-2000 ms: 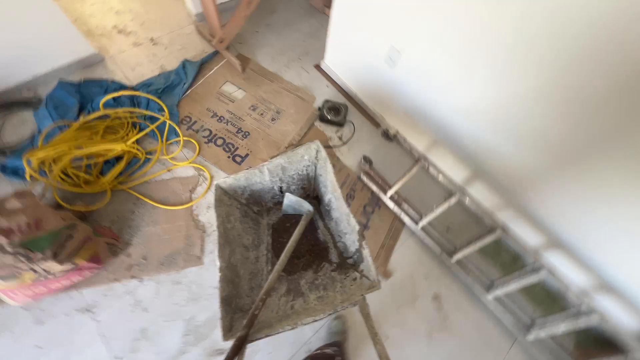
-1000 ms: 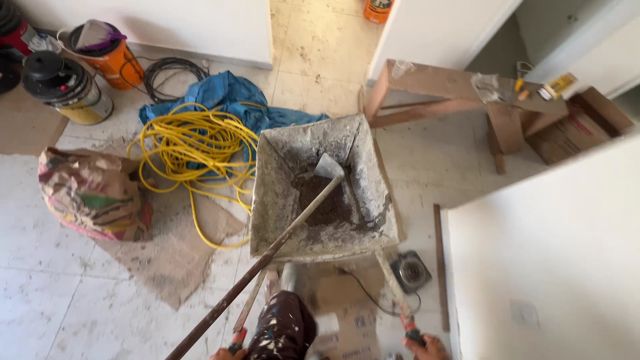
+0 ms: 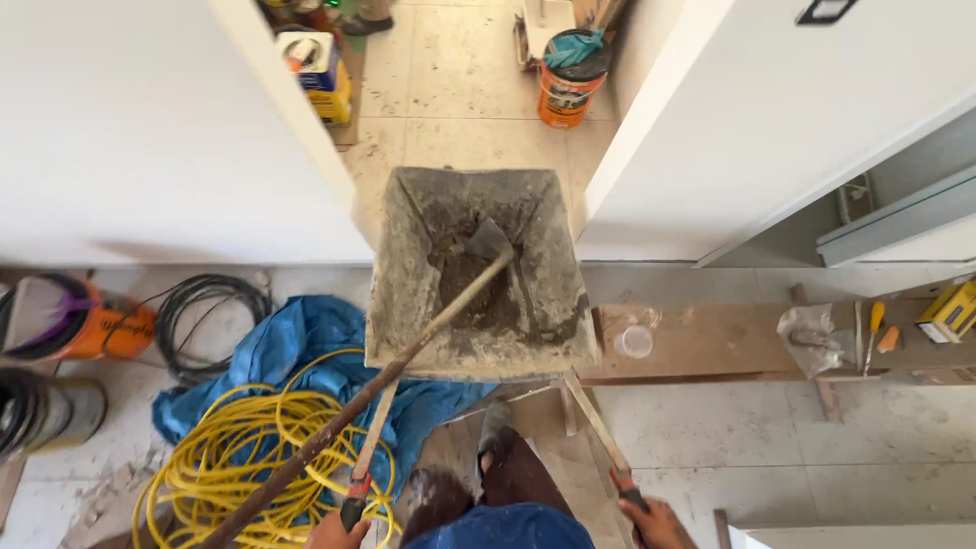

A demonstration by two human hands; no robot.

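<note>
My left hand (image 3: 336,531) is closed around the left handle grip of a wheelbarrow, at the bottom edge of the head view. Around the right handle grip is my right hand (image 3: 657,524). The mortar-crusted wheelbarrow tray (image 3: 549,297) lies ahead of my legs, between the white walls of an opening. A hoe (image 3: 492,239) rests with its blade in the tray, on some dark residue; its long wooden handle slants over the near rim toward the lower left, past my left hand. The wheel is hidden beneath the tray.
Yellow hose or cable (image 3: 252,457) coils on a blue tarp (image 3: 305,328) at left, near an orange bucket (image 3: 126,328). A wooden bench (image 3: 709,335) with small tools stands right of the tray. Beyond the opening are another orange bucket (image 3: 564,99) and a person's shoe (image 3: 366,24).
The wheelbarrow has moved forward past the coil and tarp to the opening between the walls. The view has turned strongly. Both hands, seen on the handles one second ago, are still there.
</note>
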